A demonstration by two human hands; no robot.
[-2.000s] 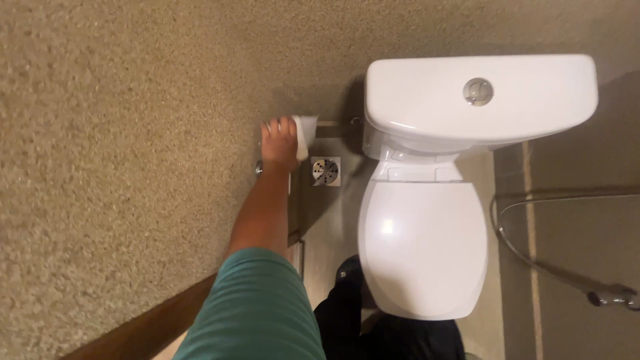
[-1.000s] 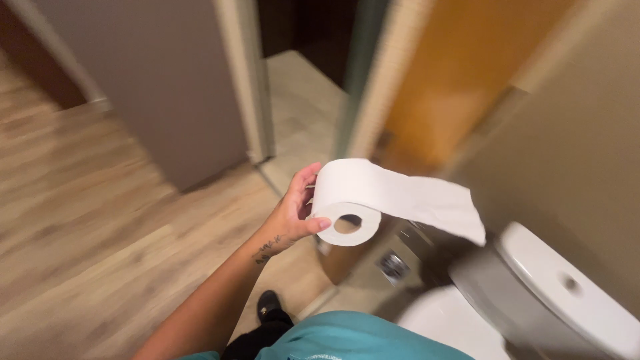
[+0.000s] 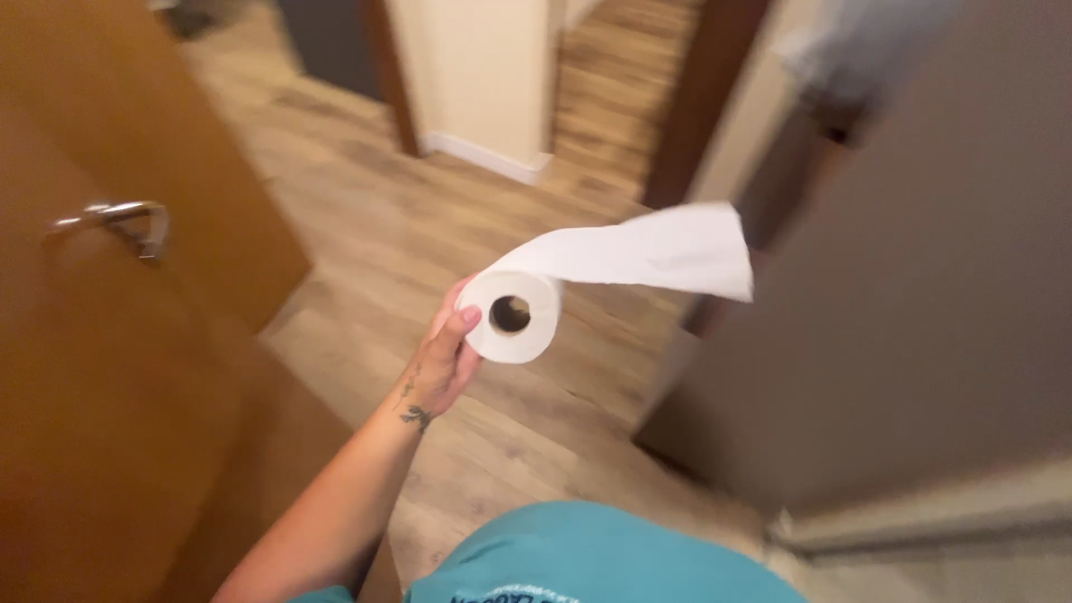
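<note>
A white toilet paper roll is in my left hand, its open core facing me. My thumb presses on the near end of the roll, and the fingers wrap behind its left side. From the top of the roll a loose strip of paper trails off to the right in the air. The wrist bears a small dark tattoo. My right hand is out of view.
At the left stands a wooden door with a metal lever handle. A grey-brown wall or panel rises at the right. Wood-look floor runs between them, toward a white wall corner and a doorway farther off.
The view has swung far away from the toilet, toward the door and wooden floor. My left hand keeps hold of the roll seen one second ago, its loose strip still trailing right.
</note>
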